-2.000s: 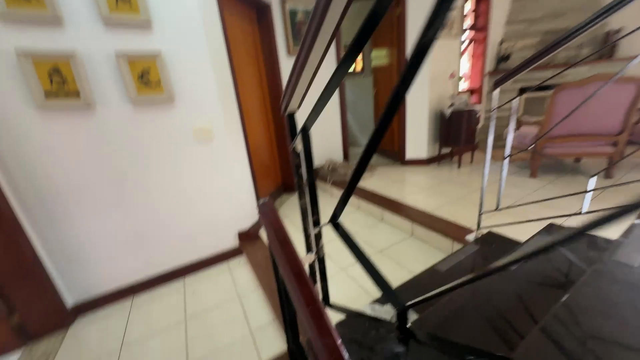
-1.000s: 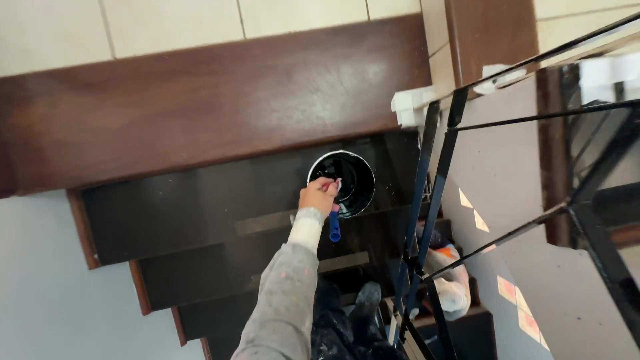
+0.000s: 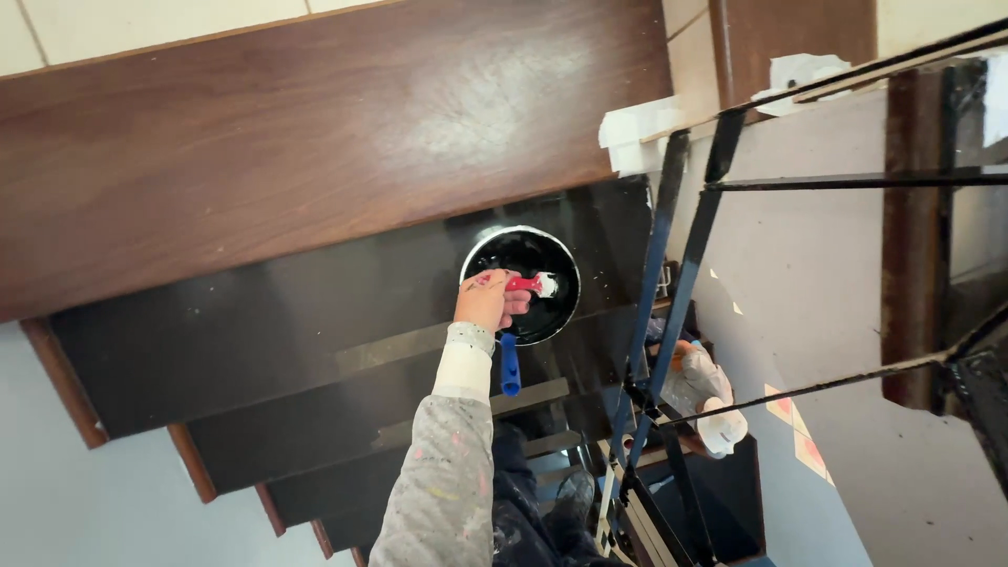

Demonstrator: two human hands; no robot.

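Observation:
My left hand (image 3: 492, 299) grips a red-handled paintbrush (image 3: 525, 283) over a round open container (image 3: 577, 287) with a pale rim and dark, glossy contents. The brush lies sideways, its white-smeared end pointing right, inside the outline of the rim. A blue tubular handle (image 3: 510, 370) extends down from the near rim, just right of my wrist; its other end is hidden. The container stands on a black stair tread (image 3: 260, 315). My grey sleeve is paint-spotted. My right hand is out of view.
Black metal railing bars (image 3: 697, 228) rise right of the container. White material (image 3: 639, 134) is at the brown landing's (image 3: 315, 134) corner. Below, a shoe (image 3: 575, 496) and dark trousers show. Beyond the bars lies a whitish plastic-like object (image 3: 705, 390). Steps descend toward the bottom.
The view has swung from the room down onto the stairs. Since one second ago, the brush in my left hand has turned, and its white-smeared end now shows plainly to the right.

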